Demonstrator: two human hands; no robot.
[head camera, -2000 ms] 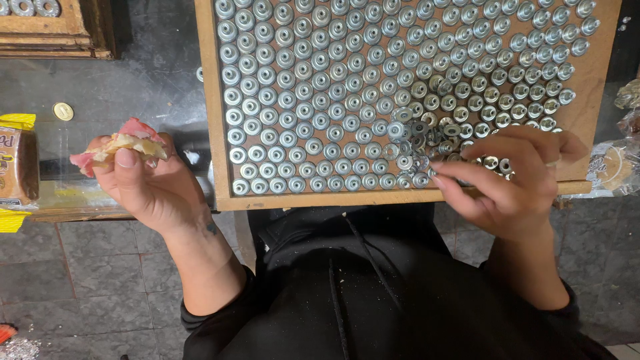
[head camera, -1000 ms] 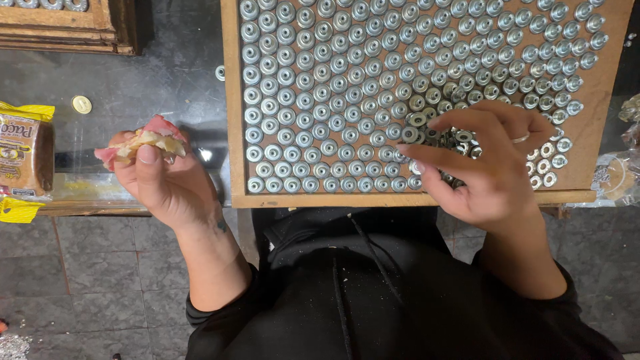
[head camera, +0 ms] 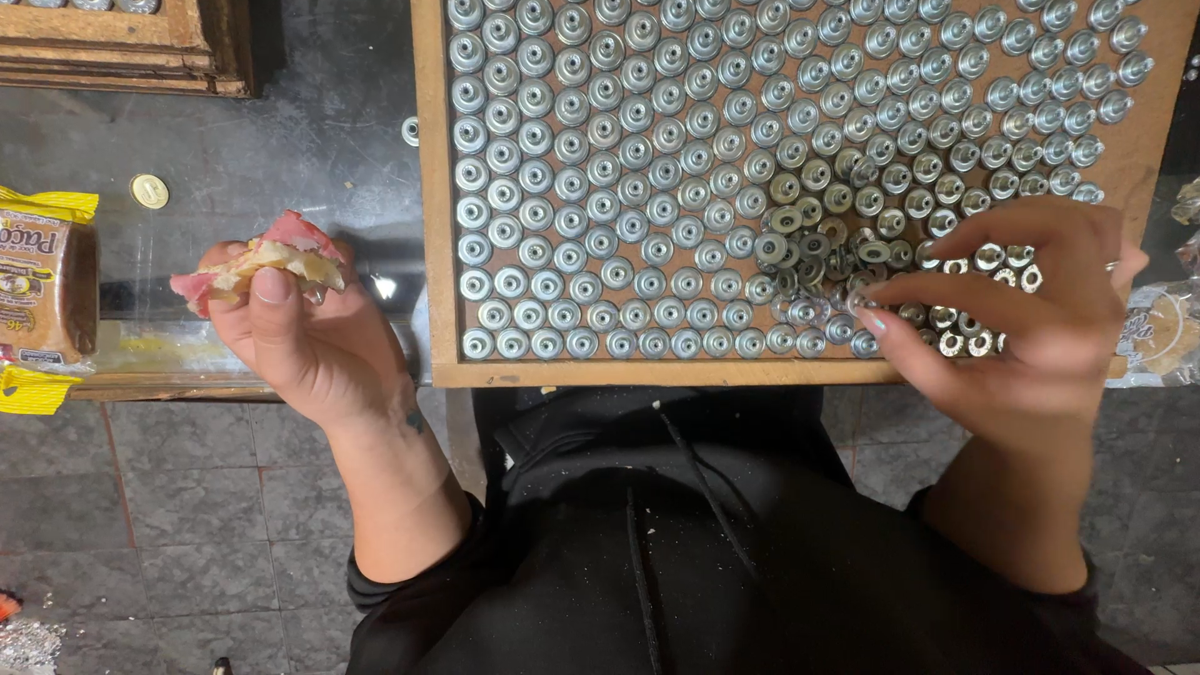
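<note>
My left hand (head camera: 300,328) holds a bitten piece of sandwich (head camera: 272,262) with pink filling, left of a shallow wooden tray (head camera: 656,375). Many small round metal parts (head camera: 605,169), each with a central hub, stand in rows inside the tray. A loose pile of the same parts (head camera: 820,248) lies near the tray's front, right of its middle. At that pile's right edge is my right hand (head camera: 1012,309), thumb and index finger pinched on one small metal part (head camera: 862,298), partly blurred. Its other fingers are curled above more parts.
A dark tabletop carries a packaged snack (head camera: 56,281) in yellow wrapping and a gold-coloured coin-like disc (head camera: 149,191). Another wooden tray (head camera: 141,56) stands at the upper left. One metal part (head camera: 411,131) lies outside the main tray. Clear plastic wrapping (head camera: 1158,328) sits at the right.
My right hand has shifted over the pile between frames, its fingers now pinched at the pile's right edge. My left hand keeps hold of the sandwich piece.
</note>
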